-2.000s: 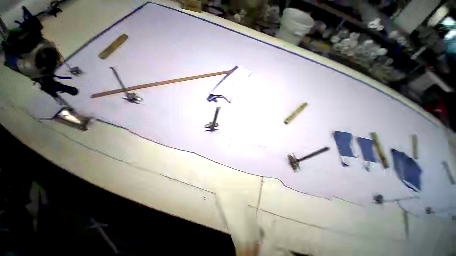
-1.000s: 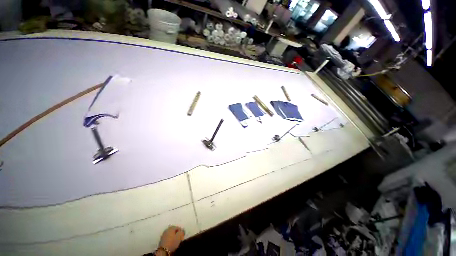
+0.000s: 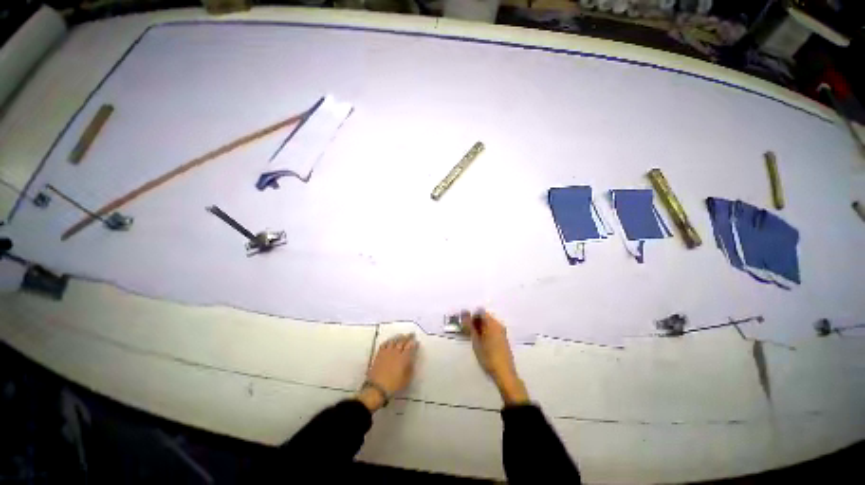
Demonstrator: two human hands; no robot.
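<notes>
White marker paper (image 3: 379,237) covers the lay on the table. My right hand (image 3: 491,343) is shut on a small silver lay clamp (image 3: 455,325) at the lay's near edge. The clamp's foot shows left of my fingertips, and my hand hides most of its arm. My left hand (image 3: 394,364) lies palm down on the cream table and the near paper edge, left of the clamp, fingers forward and holding nothing. Another clamp (image 3: 266,241) stands on the paper to the left. Further clamps stand at the right (image 3: 672,325) and far left (image 3: 118,221).
Blue cut pieces (image 3: 577,214) lie at the right among brassy bars (image 3: 674,208). A white-topped piece (image 3: 308,142) lies beside the long wooden strip (image 3: 185,173). A dark part of equipment (image 3: 43,281) is cut off at the left edge. A white roll (image 3: 28,52) lies far left.
The view has turned back left and down. Both hands are now in view at the near edge. The clamp that stood further in on the paper is now at this edge in my right hand.
</notes>
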